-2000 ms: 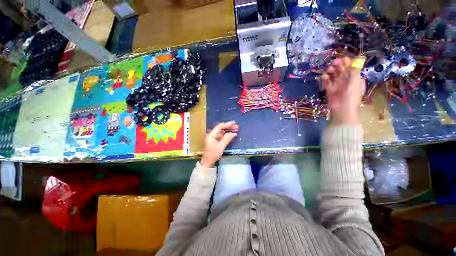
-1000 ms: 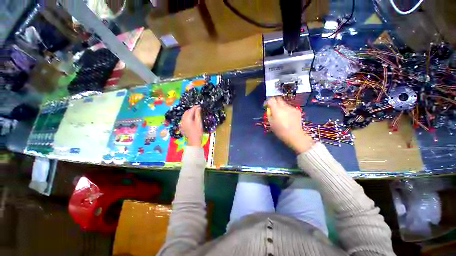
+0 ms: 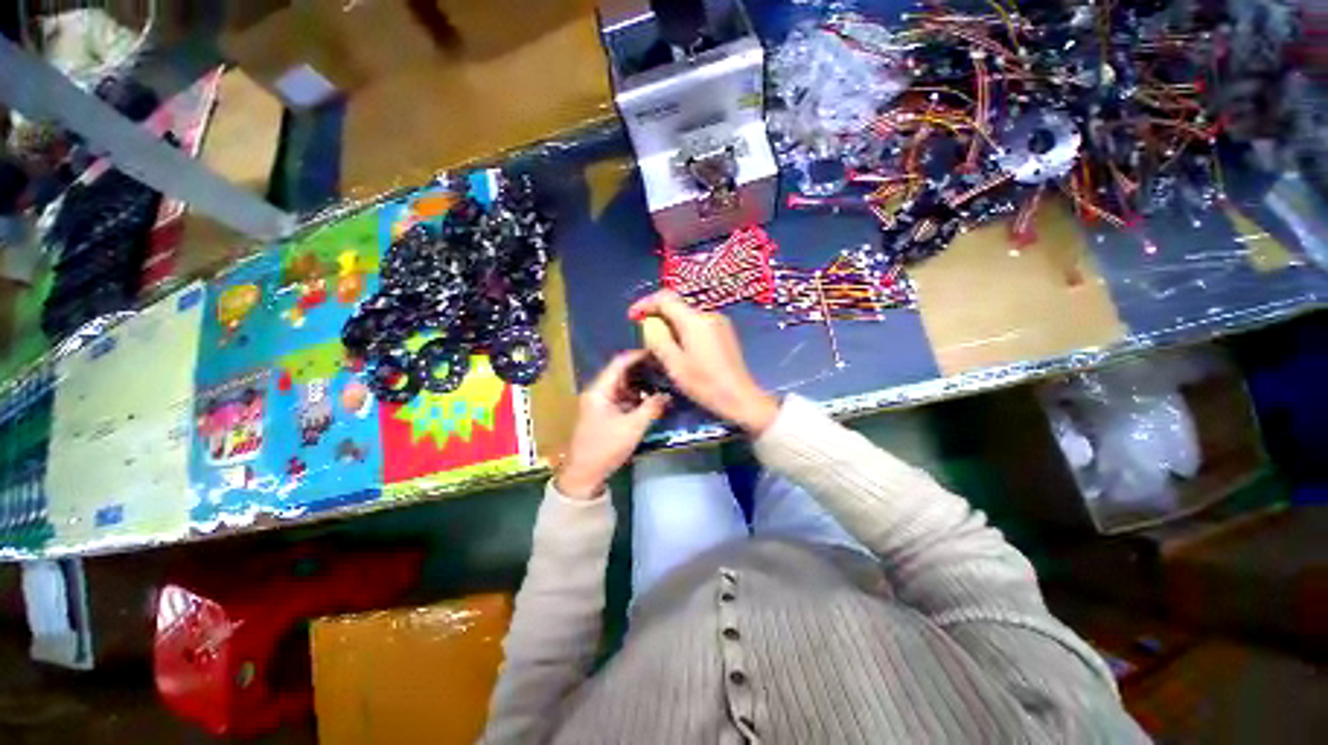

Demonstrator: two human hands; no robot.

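My left hand (image 3: 612,425) holds a small round black part (image 3: 648,381) above the front of the bench. My right hand (image 3: 699,357) meets it from the right, its fingers bent over the part. A yellow spot (image 3: 660,333) shows at the right fingertips; whether it is a tool or a finger cover I cannot tell. Any wire between the fingers is too small to see. The red lead wires (image 3: 720,272) lie in a bundle just beyond my right hand. The multi-coloured lead wires (image 3: 842,291) lie to their right. Loose black parts (image 3: 455,291) are heaped on the left.
The grey-white bench machine (image 3: 693,131) stands behind the wires. A crumpled clear bag (image 3: 827,90) lies beside it. Wired assemblies (image 3: 1041,146) form a tangled heap at right. The patterned mat (image 3: 328,381) lies under the black parts. A carton (image 3: 412,674) and red item (image 3: 197,658) are below.
My left hand has moved from the black heap to the middle front and now holds a black part. My right hand has come from the red wires to meet it. The camera view has shifted.
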